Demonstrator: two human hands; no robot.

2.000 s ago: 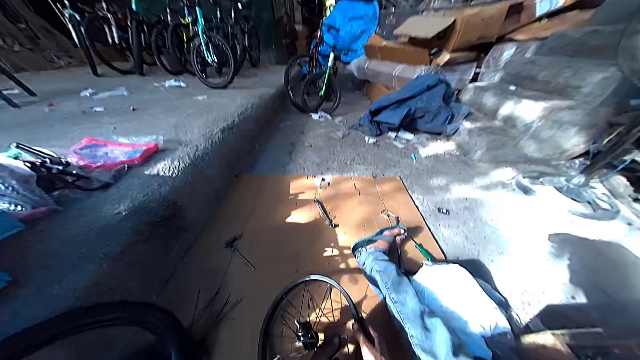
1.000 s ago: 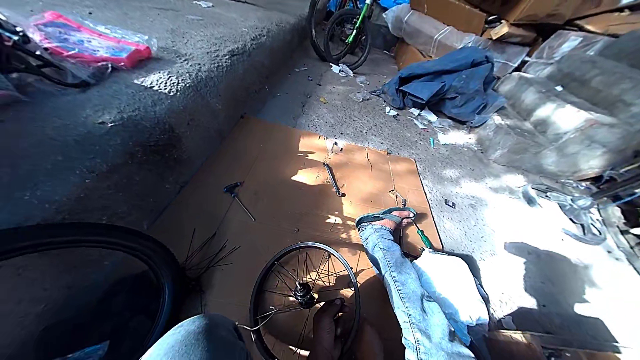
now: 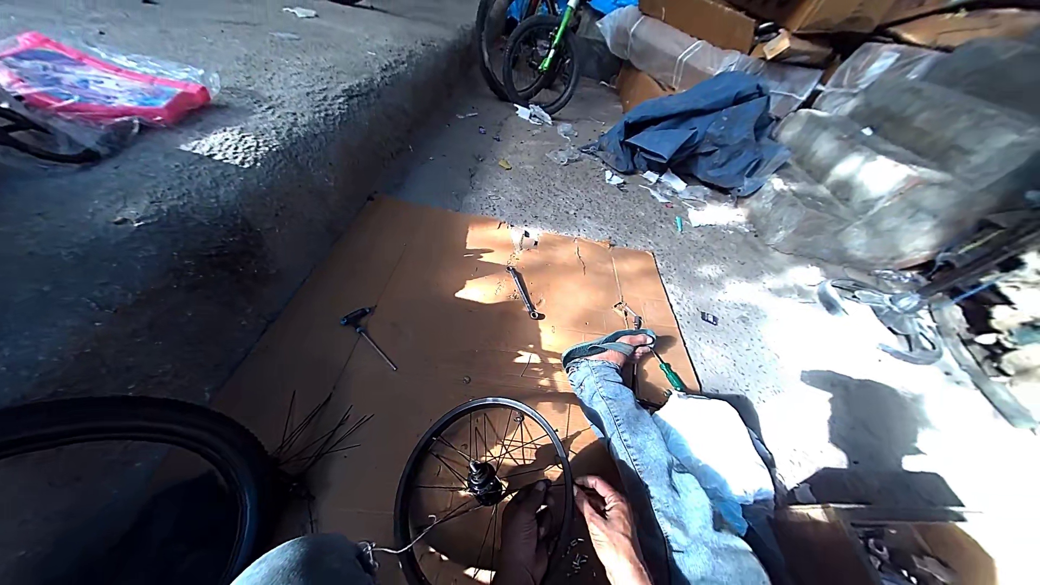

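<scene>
A black spoked bicycle rim [image 3: 406, 479] with a dark hub [image 3: 484, 483] at its middle lies tilted over the cardboard between my legs. My left hand [image 3: 526, 528] is inside the rim at its lower right, fingers bent among the spokes; its hold is partly hidden in shade. Just outside the rim's right edge, my right hand [image 3: 605, 520] has its thumb and fingertips close together by the rim; whether they pinch a small part cannot be seen. Loose spokes [image 3: 321, 435] lie fanned out left of the wheel. A piece of wire [image 3: 414, 543] crosses the rim's lower left.
On the cardboard sheet [image 3: 422, 284] lie a T-handle tool [image 3: 370, 337], a wrench [image 3: 525, 294] and a green-handled screwdriver [image 3: 671, 376] beside my sandalled foot [image 3: 613, 348]. A black tire [image 3: 236, 455] fills the lower left. A concrete ledge [image 3: 325, 138] runs along the left; an open box [image 3: 886, 544] stands lower right.
My right hand now shows clearly outside the rim's right edge, lit by the sun. My left hand remains at the lower right of the wheel. The view has tipped downward since the earliest frame.
</scene>
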